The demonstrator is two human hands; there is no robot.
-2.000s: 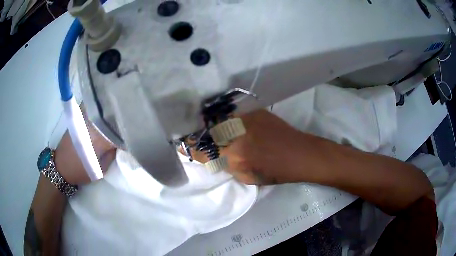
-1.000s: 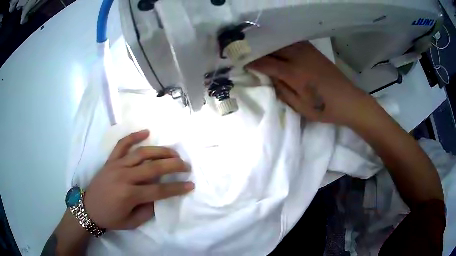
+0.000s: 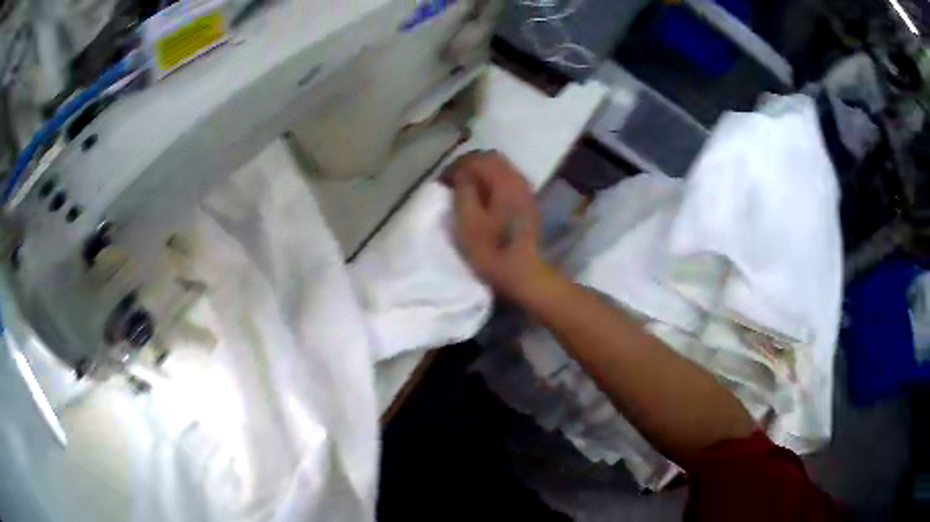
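Note:
The white garment piece (image 3: 306, 387) lies in loose folds under and in front of the sewing machine (image 3: 235, 97), at the left and centre. A flap of white cloth reaches right, towards the table's corner. My right hand (image 3: 495, 216) is at the right side of this flap, fingers curled, blurred. Whether it grips the cloth cannot be told. The thread tension dials (image 3: 131, 324) show at the machine head on the left; the needle area is blurred and bright. My left hand is not in view.
A bundle of white and cream pieces (image 3: 760, 209) hangs in a heap to the right of the table. A blue object (image 3: 885, 331) is at the far right edge. Grey and blue things stand behind the table at the top right. A dark gap lies below the table edge.
The view has swung right, bringing the bundle into sight and my left hand out of it. My right hand has moved from beside the machine head to the cloth's right side.

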